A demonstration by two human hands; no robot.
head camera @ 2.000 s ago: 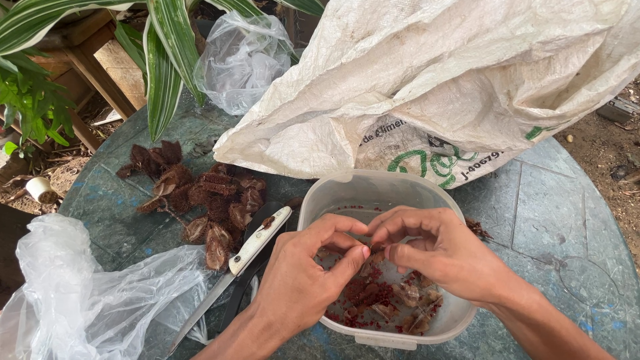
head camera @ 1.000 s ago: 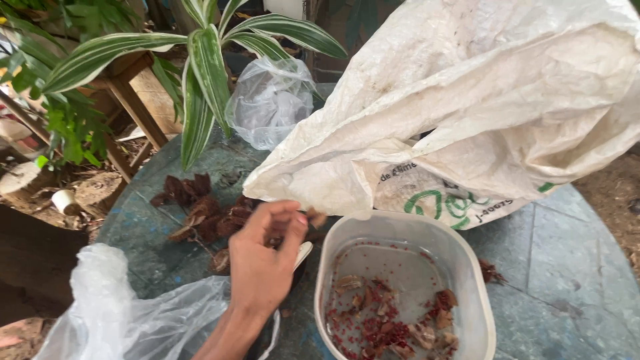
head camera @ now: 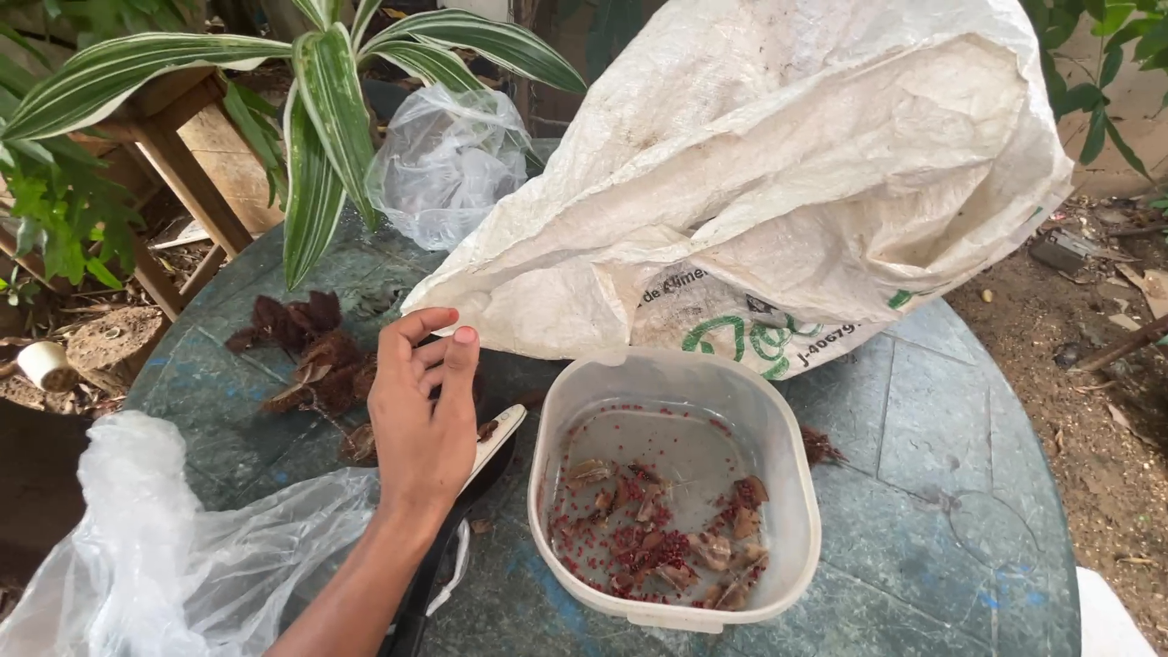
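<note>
My left hand [head camera: 424, 411] is raised at the centre left, fingers apart and reddish at the tips, with nothing seen in it. It is by the lower corner of a white woven sack [head camera: 730, 210] and above a knife with a pale handle [head camera: 495, 445], partly hidden behind the wrist. Dried brown spiky seed pods [head camera: 333, 365] lie just left of it. To its right stands a translucent plastic container [head camera: 792, 511] holding small red seeds [head camera: 652, 547] and bits of pod husk [head camera: 710, 550]. My right hand is out of view.
A clear plastic bag [head camera: 146, 547] lies at the lower left and another [head camera: 452, 164] at the back, beside a striped-leaf plant [head camera: 333, 119]. Everything rests on a round green table [head camera: 949, 456]. A pod piece [head camera: 818, 445] is right of the container. A wooden stool [head camera: 187, 182] stands behind left.
Two seconds ago both hands were together over the container. My left hand has moved left, away from it, and my right hand has left the view. The view has shifted.
</note>
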